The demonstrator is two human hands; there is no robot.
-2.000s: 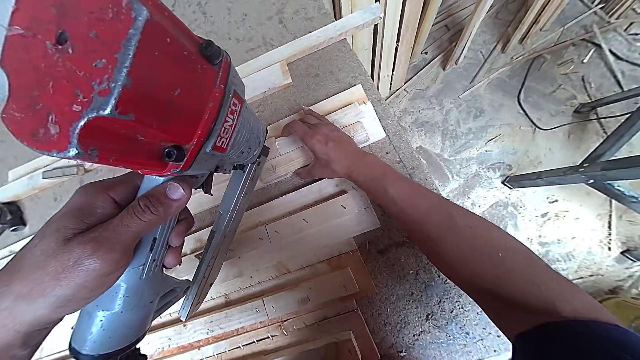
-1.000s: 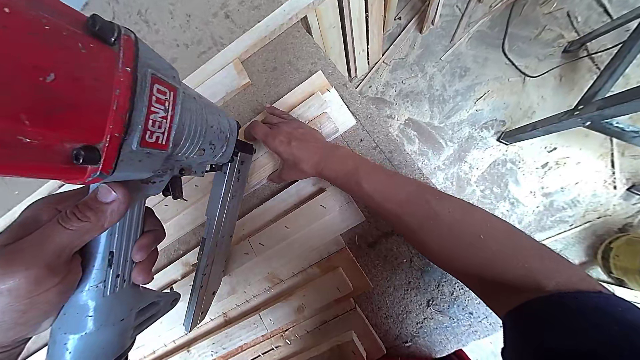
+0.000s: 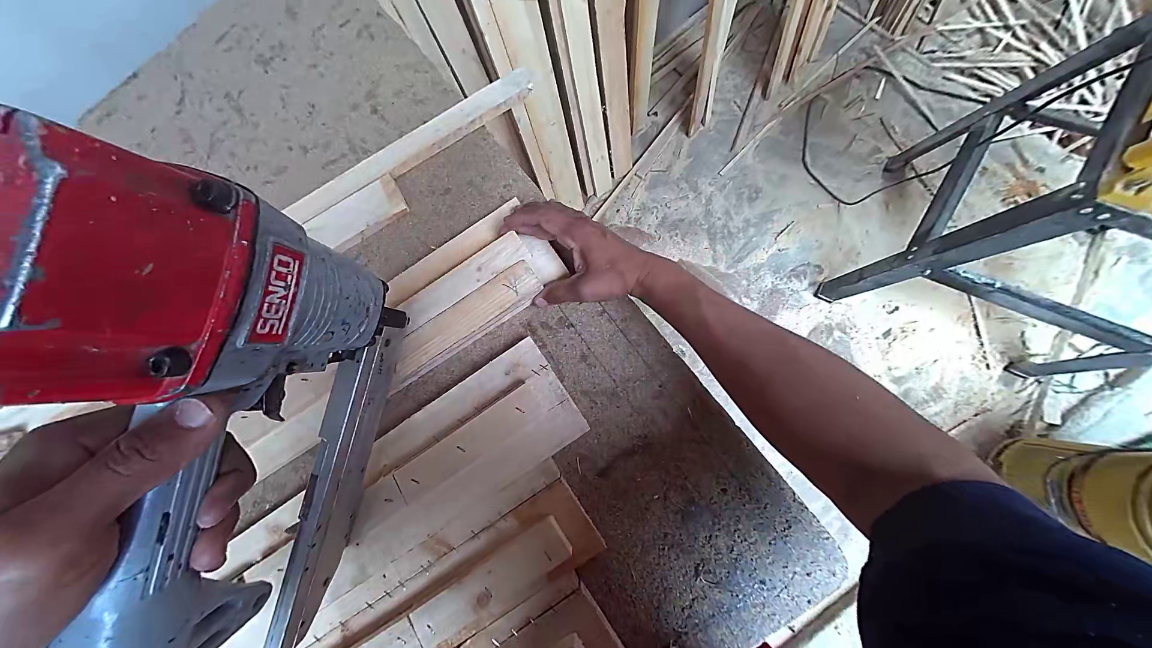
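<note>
My left hand (image 3: 135, 486) is closed round the handle of a red and grey Senco pneumatic nailer (image 3: 297, 288), its thumb near the body and its magazine slanting down. The tool's nose is over wooden strips. My right hand (image 3: 585, 256) grips the far ends of a small stack of stacked wooden strips (image 3: 477, 306), fingers over the end and thumb on the near side. Nearer me, nailed wooden pieces (image 3: 486, 432) lie in overlapping rows, with nails or staples showing on them.
Everything lies on a worn, dusty board worktop (image 3: 684, 477). An L-shaped wooden piece (image 3: 414, 135) sits beyond the stack. Long boards (image 3: 576, 90) stand past the edge. At right are a dark metal frame (image 3: 990, 225), a cable (image 3: 810, 171) on the floor and a yellow container (image 3: 1071, 486).
My right hand has shifted from the top of the strips to their far ends. My left hand still holds the nailer. The view has moved somewhat.
</note>
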